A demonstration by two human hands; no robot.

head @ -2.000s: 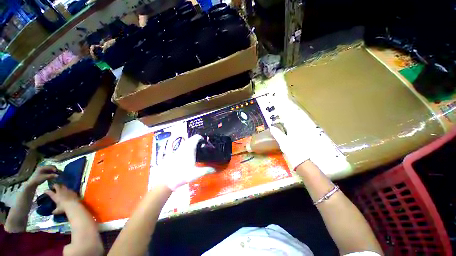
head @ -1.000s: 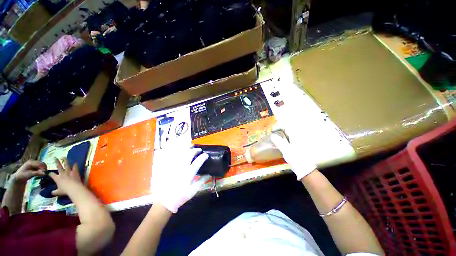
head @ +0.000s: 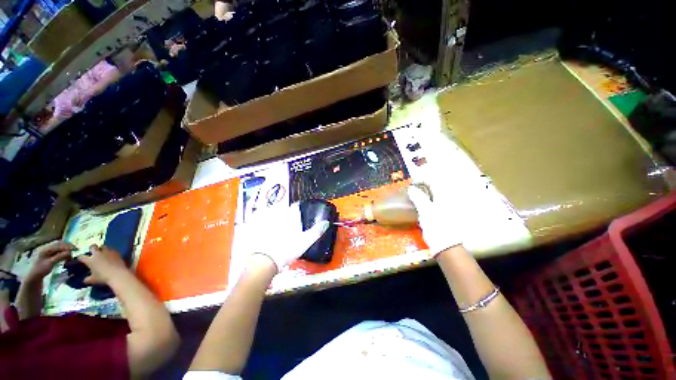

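Note:
My left hand (head: 278, 236), in a white glove, holds a black speaker housing (head: 319, 241) over the orange part of the printed sheet. The housing stands roughly on end, tilted, with the thumb across it. My right hand (head: 437, 220), also gloved in white, grips a translucent amber glue bottle (head: 395, 208) lying nearly level. Its thin nozzle points left and reaches the housing's right side; whether it touches is too small to tell. The fingers of my left hand are partly washed out against the white sheet.
Stacked cardboard trays (head: 296, 104) of black housings stand behind the sheets, with more trays (head: 122, 157) at the left. A brown taped cardboard surface (head: 541, 141) lies at right, above a red plastic crate (head: 593, 297). Another person's hands (head: 96, 263) work at far left beside a dark pad (head: 123, 236).
My left hand has turned the housing from lying sideways to more upright. The bottle has stayed near it, its nozzle still pointing left at the housing. The camera view has shifted slightly.

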